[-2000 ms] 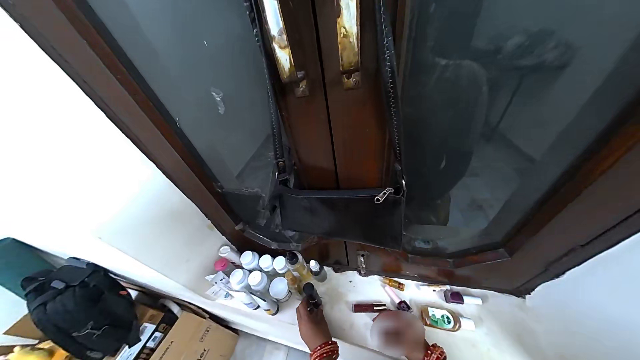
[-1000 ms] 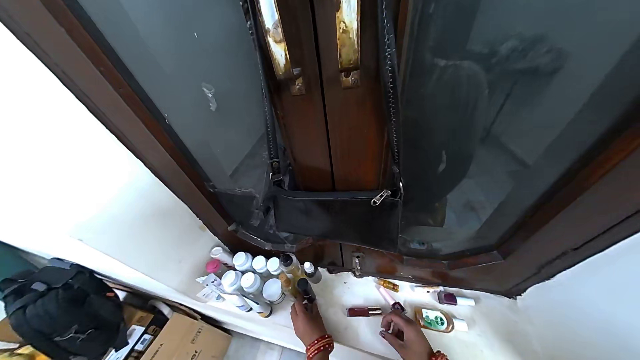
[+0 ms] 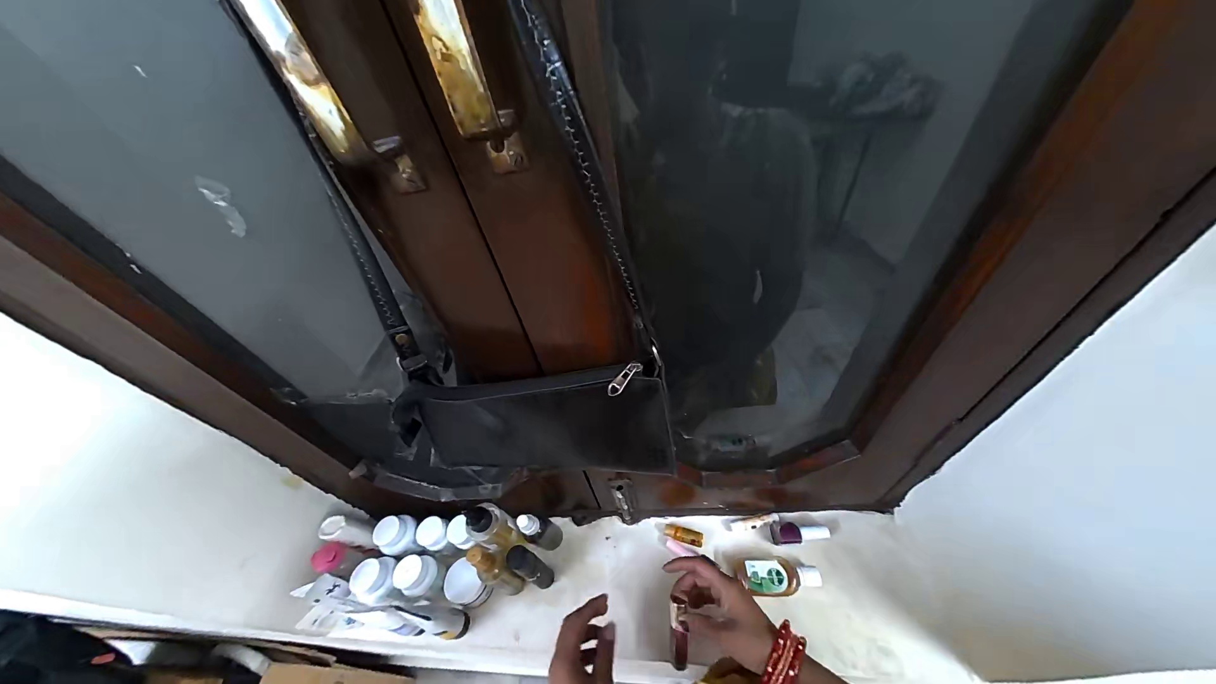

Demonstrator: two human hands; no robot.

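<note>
My right hand (image 3: pixel 717 608), with red bangles at the wrist, is at a dark red cosmetic tube (image 3: pixel 679 635) that stands out against the white ledge; its fingers touch the tube's upper end. My left hand (image 3: pixel 582 641) is to the left of it, fingers apart and holding nothing. Beyond my right hand are a small amber vial (image 3: pixel 684 535) and a pink item (image 3: pixel 680 548). To its right lie an amber bottle with a green label (image 3: pixel 768 577) and a purple nail polish bottle (image 3: pixel 800 534). White-capped jars (image 3: pixel 415 575) and a dark-capped bottle (image 3: pixel 529 566) stand left.
A black handbag (image 3: pixel 551 423) hangs by its strap from the brass handles (image 3: pixel 456 66) of the wooden, glass-paned doors behind the ledge (image 3: pixel 608 570). White walls flank the ledge. Below its left front edge are a cardboard box (image 3: pixel 328 674) and a black bag (image 3: pixel 47 651).
My left hand has let go of a dark-capped bottle, which now stands with the group, and has moved right. The dark red tube, flat across the ledge earlier, now points lengthwise towards me.
</note>
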